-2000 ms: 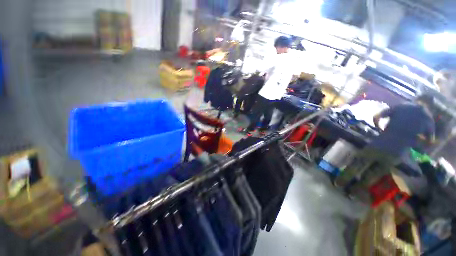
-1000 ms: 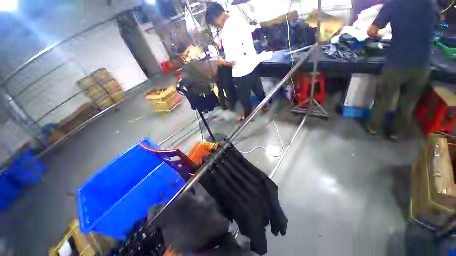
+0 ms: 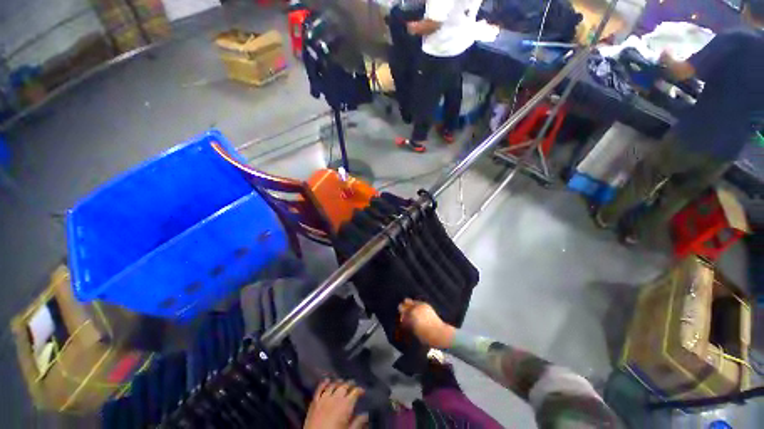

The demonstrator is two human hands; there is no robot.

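Note:
A silver garment rail (image 3: 331, 285) runs slantwise across the view. Black garments on hangers (image 3: 419, 268) hang at its middle, and navy and black garments (image 3: 201, 369) hang packed closely at its near end. My right hand (image 3: 425, 323) is at the lower front of the black garments, its fingers curled; whether it grips cloth cannot be told. My left hand (image 3: 333, 407) is at the bottom edge, beside the near group of garments, partly cut off, with its fingers bent over dark cloth; its hold is unclear.
A large blue bin (image 3: 167, 226) and a wooden chair with an orange seat (image 3: 339, 197) stand behind the rail. Open cartons (image 3: 678, 335) stand at right, lower left (image 3: 75, 352) and far back (image 3: 250, 57). Two persons work at a long dark table; red stools stand near it.
The view has tilted downward and shifted. Both hands and my right sleeve have come into view by the garments. The grey-black cloth at the near rail has moved, baring a stretch of rail.

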